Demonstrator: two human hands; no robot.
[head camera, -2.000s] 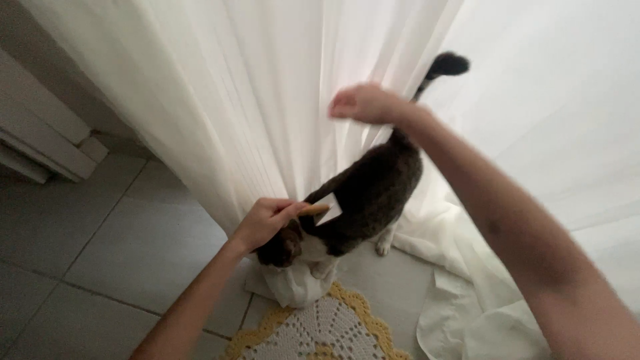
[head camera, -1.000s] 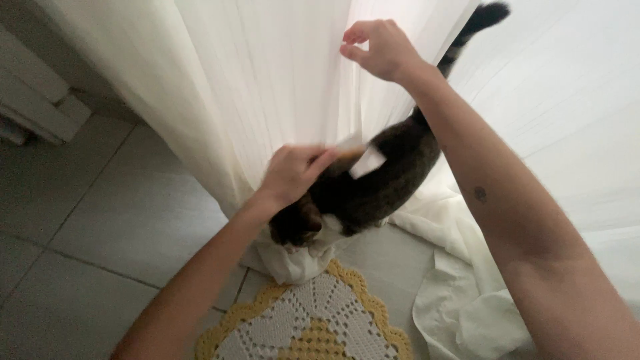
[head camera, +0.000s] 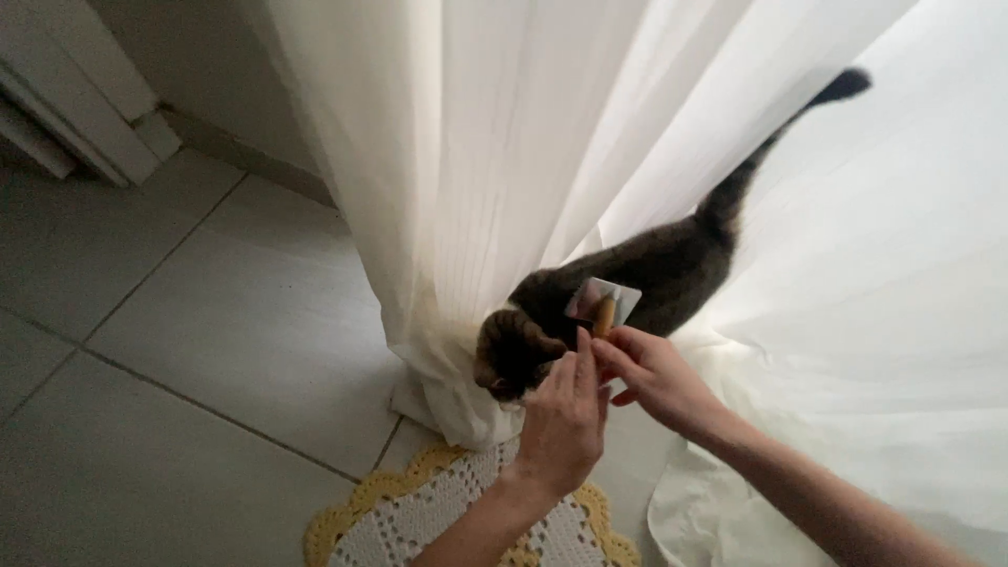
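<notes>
A small tool with a tan handle (head camera: 605, 313) and a pale rectangular head (head camera: 623, 295), seemingly a pet brush, is over the cat's back. My right hand (head camera: 657, 376) pinches the lower end of its handle between thumb and fingers. Against those fingers lies my left hand (head camera: 563, 421), its fingers stretched forward and close together; whether it also grips the tool is unclear. The dark tabby cat (head camera: 669, 260) stands beneath, head low at the left and tail raised to the upper right. Its legs are mostly hidden behind my hands.
Long white sheer curtains (head camera: 488, 157) hang behind and around the cat, their hems spread on the grey tiled floor (head camera: 260, 307). A white crocheted rug with yellow scalloped edging (head camera: 378, 492) lies below my hands. White door trim (head camera: 102, 87) stands at upper left.
My right hand has come down from beside the cat's tail to my left hand and now holds the tool's handle. A second ago the tool was in my left hand alone.
</notes>
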